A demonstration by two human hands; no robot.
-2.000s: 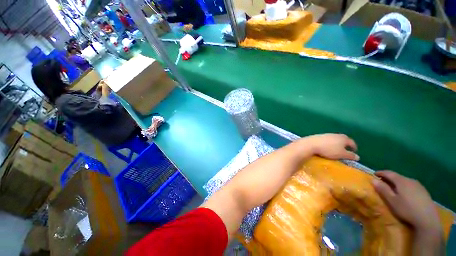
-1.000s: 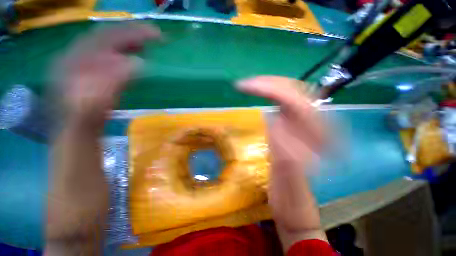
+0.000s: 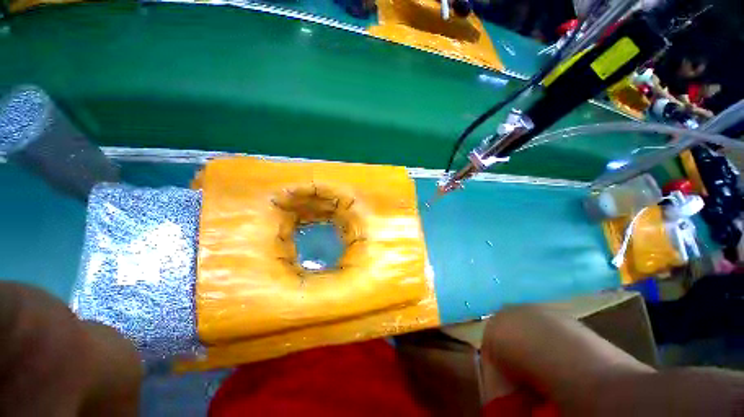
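Note:
The orange taped nest lies on the blue-green bench in front of me, and its round middle hole holds no part. A speckled silver bag lies against its left side. The electric screwdriver hangs tilted at upper right, its tip above the bench right of the nest. A bent bare arm shows at the lower right and runs out at the right edge; my right hand is out of the picture. A dark, blurred part of my left arm shows at the lower left; no left hand can be made out.
A speckled clear cylinder stands behind the bag. The green conveyor runs behind the bench. An open carton is at lower right. Farther right, another orange nest has a white corded part with red on it. Clear tubing crosses the upper right.
The view has swung from the left line to the nest. Both hands, blurred above and beside the nest a second ago, have moved apart and out of the picture.

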